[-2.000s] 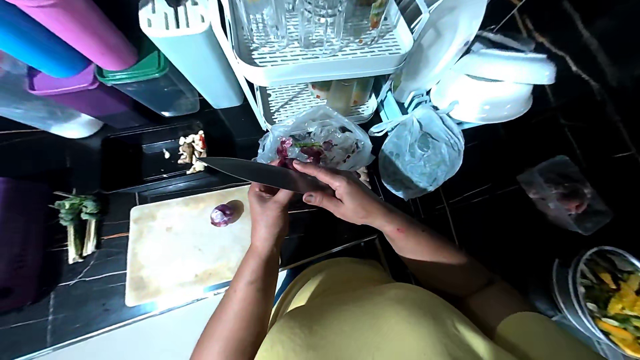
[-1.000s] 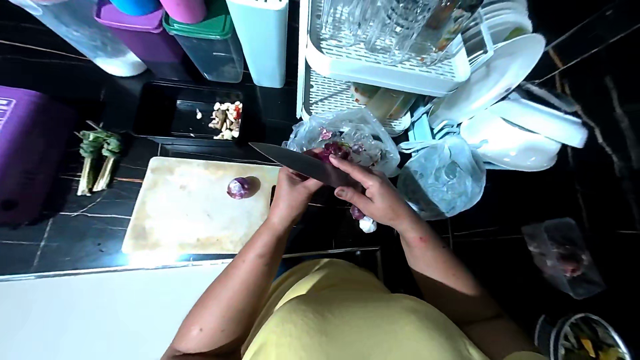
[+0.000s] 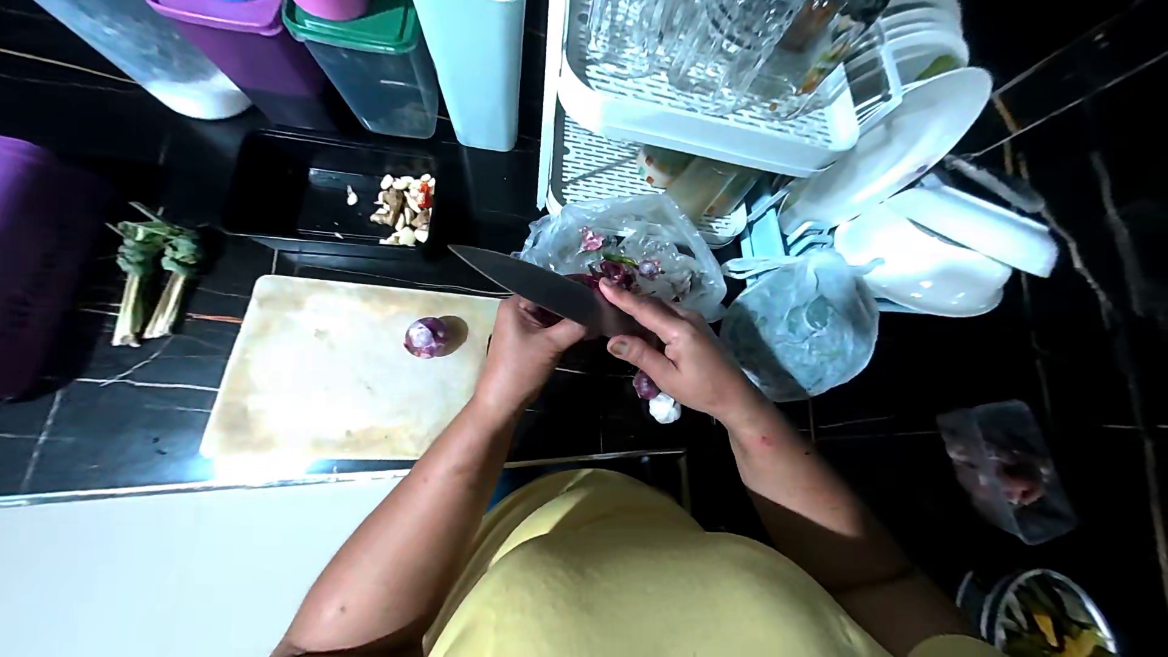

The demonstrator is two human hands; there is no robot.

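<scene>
My right hand (image 3: pixel 671 351) grips a kitchen knife (image 3: pixel 538 285) near its handle end, the blade pointing to the upper left. Under the blade, my left hand (image 3: pixel 529 342) holds a small purple thing, likely a red onion, mostly hidden by the blade and fingers. Just beyond both hands lies an open plastic bag (image 3: pixel 698 265) with purple onion skins. A red onion (image 3: pixel 426 338) rests on the white cutting board (image 3: pixel 319 365), left of my left hand. Below my right hand, a garlic bulb (image 3: pixel 664 408) and another small purple onion (image 3: pixel 645 385) sit on the dark counter.
A black tray (image 3: pixel 292 196) with garlic pieces lies behind the board, green-topped stalks (image 3: pixel 151 274) to its left. Lidded containers (image 3: pixel 365 73) and a white dish rack (image 3: pixel 721 137) stand behind. To the right are a tied plastic bag (image 3: pixel 803 319), a clear box (image 3: pixel 1008 470) and a metal bowl (image 3: pixel 1095 607).
The view has shifted, bringing the garlic bulb into sight below my right hand. Both hands remain together at the knife beside the open bag.
</scene>
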